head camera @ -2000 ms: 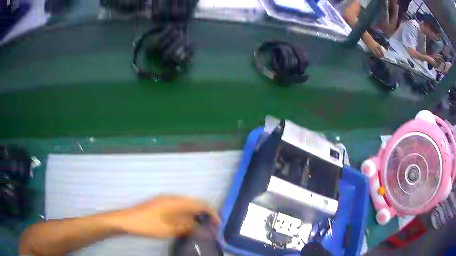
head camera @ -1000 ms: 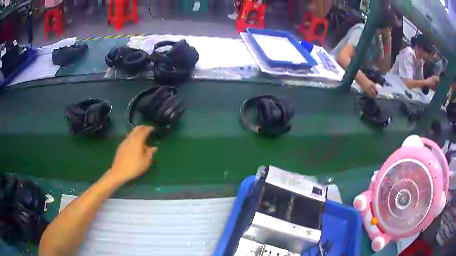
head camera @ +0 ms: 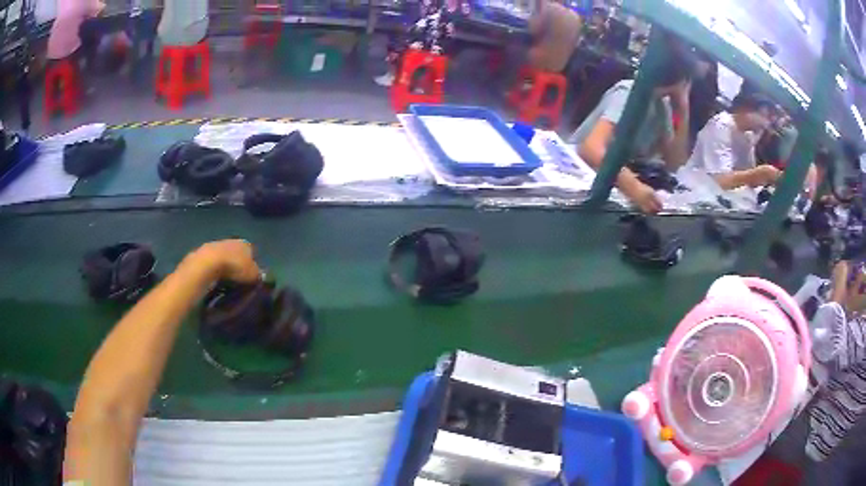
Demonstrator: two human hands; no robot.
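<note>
My left hand (head camera: 226, 260) reaches over the green conveyor belt. Its fingers are closed on the top edge of black over-ear headphones (head camera: 258, 321), whose curved band faces me; the headphones are slightly blurred. My right hand is not in the picture. The blue plastic tray (head camera: 600, 444) is at the bottom centre, with the silver-and-black box (head camera: 498, 418) in it. The white foam sheet (head camera: 275, 450) lies to the left of the tray.
More headphones are on the belt, left (head camera: 119, 270), centre (head camera: 438, 263) and right (head camera: 649, 241). Black headphones (head camera: 28, 432) sit at the lower left edge. A pink fan (head camera: 719, 387) stands right of the tray. Seated workers, red stools and a green post (head camera: 629, 119) are beyond.
My left hand left the foam sheet, reached to the belt and took hold of the headphones. They are now nearer to me and turned, with the band toward me. The view has shifted.
</note>
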